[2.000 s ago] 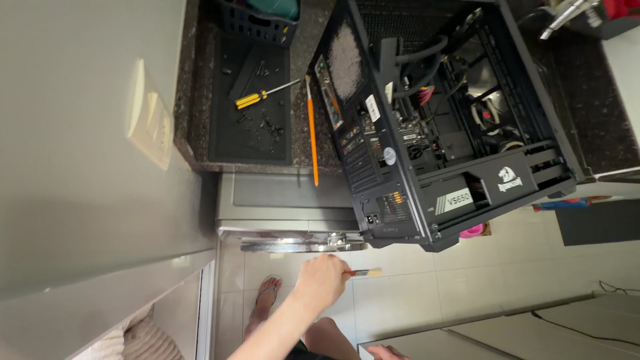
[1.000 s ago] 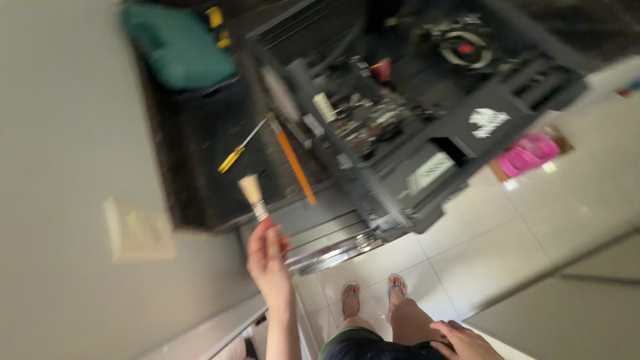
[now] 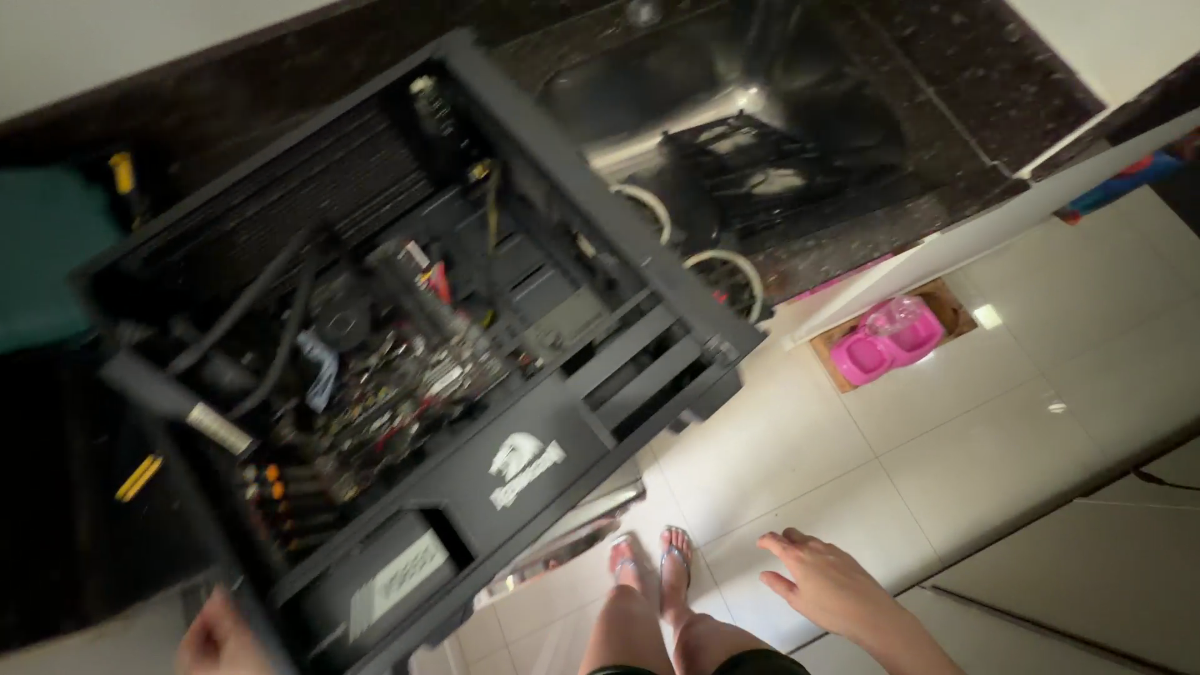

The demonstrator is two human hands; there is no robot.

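An open black computer case point(image 3: 553, 441) lies across the counter, with tubes, a motherboard point(image 3: 403, 375) and orange-tipped parts inside. My left hand point(image 3: 220, 637) is blurred and cut off by the bottom edge, beside the case's lower left corner; whether it touches the case or holds anything cannot be told. My right hand point(image 3: 825, 581) hangs over the floor at the lower right, fingers apart, holding nothing. A yellow screwdriver handle point(image 3: 139, 478) shows left of the case. No brush shows in this frame.
A teal object point(image 3: 47, 258) stands at the far left. Behind the case is a metal sink point(image 3: 647, 141) with a black slatted part point(image 3: 750, 178) in it. Pale rings point(image 3: 736, 281) show at the case's right end. A pink double bowl point(image 3: 886, 342) rests on the tiled floor.
The view has swung right and closer to the case. My left hand, which held a brush near the screwdriver, is now beside the case's lower corner. My right hand is more fully in view.
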